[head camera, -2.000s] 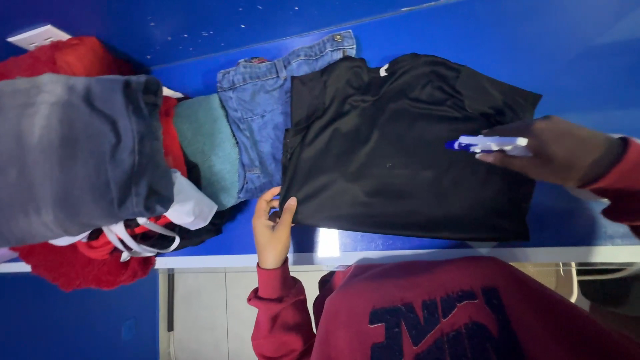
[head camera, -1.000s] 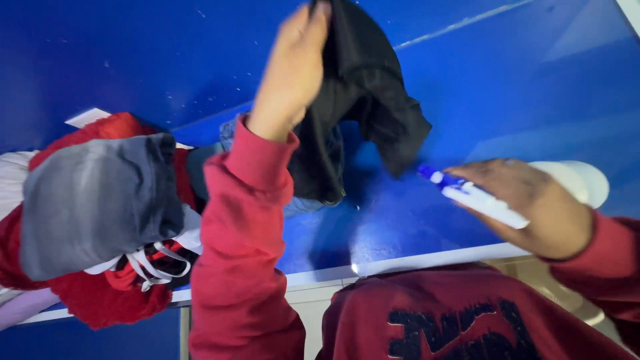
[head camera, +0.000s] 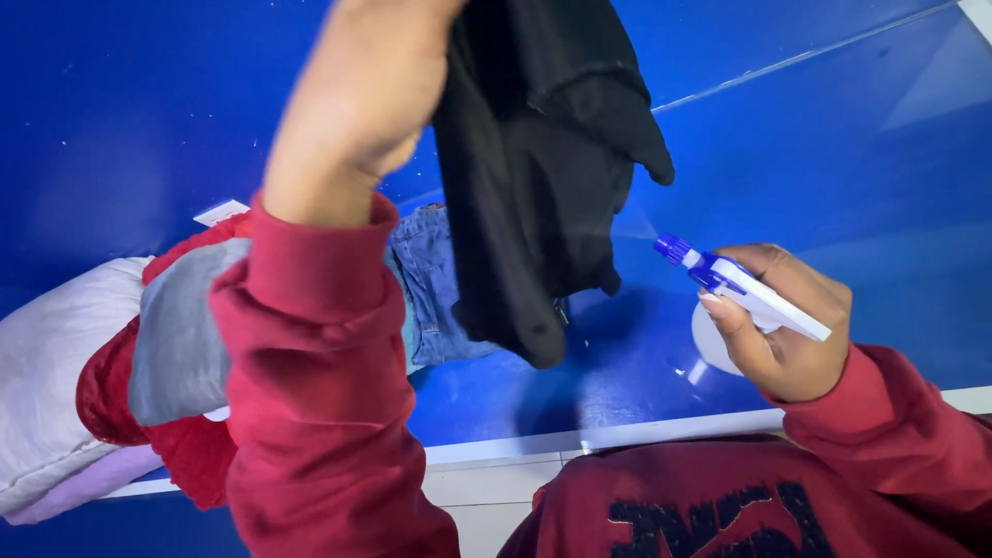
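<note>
My left hand (head camera: 372, 85) is raised at the upper left, and a black garment (head camera: 535, 170) hangs from it; the fingers are cut off by the top edge. My right hand (head camera: 790, 318) is wrapped around a spray bottle with a white and blue trigger head (head camera: 736, 287). Its blue nozzle points left at the garment, and a faint mist shows between them. The white bottle body is partly hidden behind the hand. Folded blue denim (head camera: 434, 287) lies behind the garment on the blue table, over a teal cloth.
At the left a pile holds a grey folded cloth (head camera: 182, 341), red fluffy fabric (head camera: 194, 457), a white pillow-like item (head camera: 62, 364) and a lilac cloth (head camera: 101, 480). The table's white front edge (head camera: 659, 428) runs before my body. A small white plate (head camera: 221, 211) sits behind the pile.
The black garment lay spread flat two seconds ago; my left hand has lifted it off the table. The spray bottle stays in my right hand, and mist now shows at the nozzle.
</note>
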